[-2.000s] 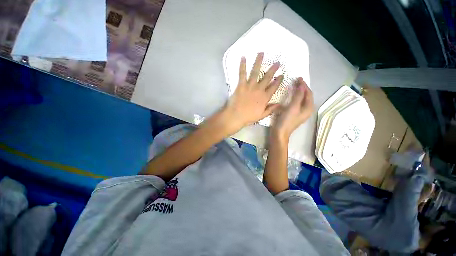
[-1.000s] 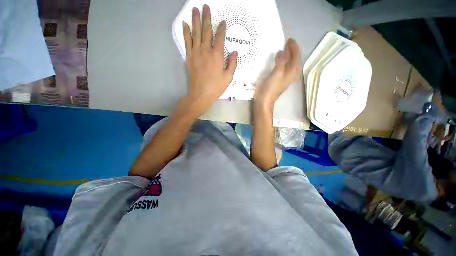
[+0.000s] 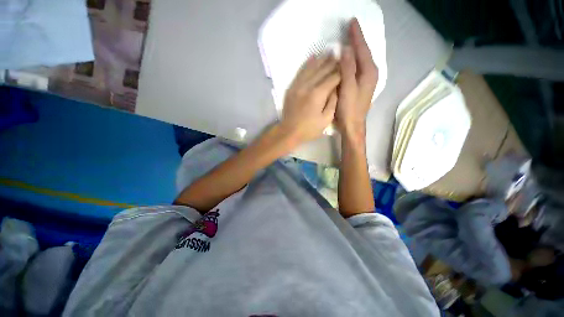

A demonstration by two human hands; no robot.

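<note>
A white printed face plate (image 3: 290, 40) with cut corners lies on the pale work surface sheet (image 3: 198, 68), its top edge cut off by the picture. Its dot ring is blurred and partly hidden by the hands. My left hand (image 3: 311, 99) lies on the plate's near part with fingers bent. My right hand (image 3: 357, 83) lies beside it, fingers stretched forward over the plate. The hands touch or nearly touch each other. Neither visibly grips anything; what is under the palms is hidden.
A fanned stack of plates (image 3: 436, 136) lies at the right on brown cardboard (image 3: 485, 117). A white cloth or paper (image 3: 43, 34) lies on the patterned mat (image 3: 114, 62) at the upper left. Another person's grey sleeve (image 3: 457, 229) is at the lower right.
My hands have come together over the plate; a second ago they were apart, left on the print and right at its edge. The view has shifted and turned.
</note>
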